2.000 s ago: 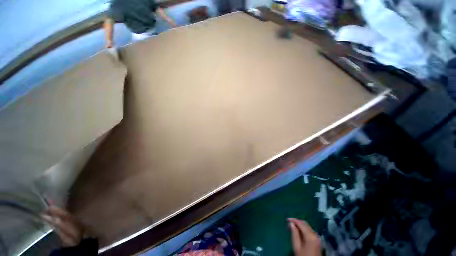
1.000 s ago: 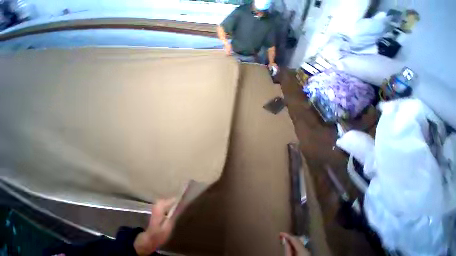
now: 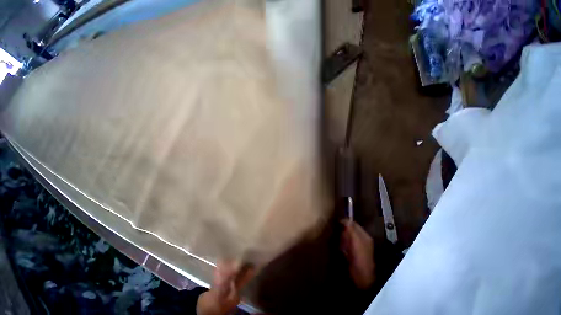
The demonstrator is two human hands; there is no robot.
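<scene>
The tan fabric ply (image 3: 160, 129) covers most of the table, rippled and blurred, with a pale strip along its far right end. My left hand (image 3: 226, 288) pinches the ply's near right corner at the bottom centre. My right hand (image 3: 358, 252) is at the near end of a dark narrow bar (image 3: 346, 175) with a thin silvery part, its fingers closed on that end; blur hides the exact grip. A dark flat cloth weight (image 3: 342, 61) lies on the tan layer at the table end.
Shears (image 3: 387, 212) lie on the brown table end (image 3: 393, 111), right of my right hand. White sheeting (image 3: 480, 227) fills the lower right. A lilac bundle (image 3: 486, 31) is at the upper right. Scraps (image 3: 117, 283) lie on the floor at lower left.
The view has turned and moved towards the table end. My left hand has brought the ply's corner right, closer to the bar. My right hand has closed on the bar's end. The second person has left view.
</scene>
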